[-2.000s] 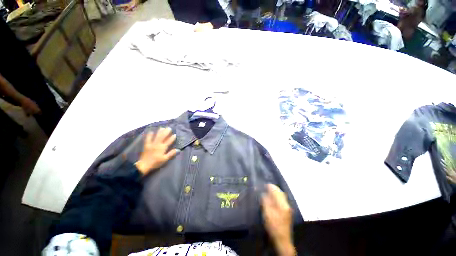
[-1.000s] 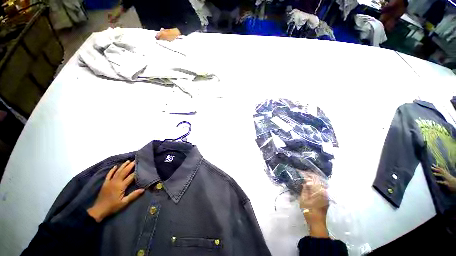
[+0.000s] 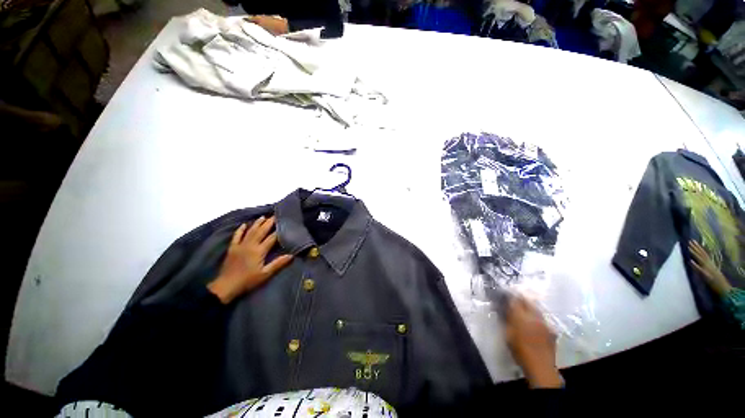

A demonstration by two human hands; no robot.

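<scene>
A dark grey denim shirt (image 3: 384, 286) lies front up, with gold buttons down its placket and a yellow-gold winged emblem with "BOY" (image 3: 368, 363) on the pocket. A dark hanger (image 3: 341, 175) sticks out above its collar. My left hand (image 3: 249, 261) lies on the shirt beside the collar, fingers spread, holding nothing. My right hand (image 3: 533, 339) is blurred at the near end of a clear polybag (image 3: 506, 200) with dark contents, right of the shirt. Something dark shows at its fingertips; I cannot tell whether it is held.
A pale garment (image 3: 245, 65) lies at the far left of the white table (image 3: 98, 212), with a person's hand (image 3: 269, 24) by it. At the right, another person's hand (image 3: 709, 268) rests on a grey shirt (image 3: 653, 220) with a yellow print. Cloth piles stand beyond the table.
My right hand has gone from the shirt's pocket side to the polybag and has now drawn back towards its near end. My left hand stays on the shirt. The view has shifted.
</scene>
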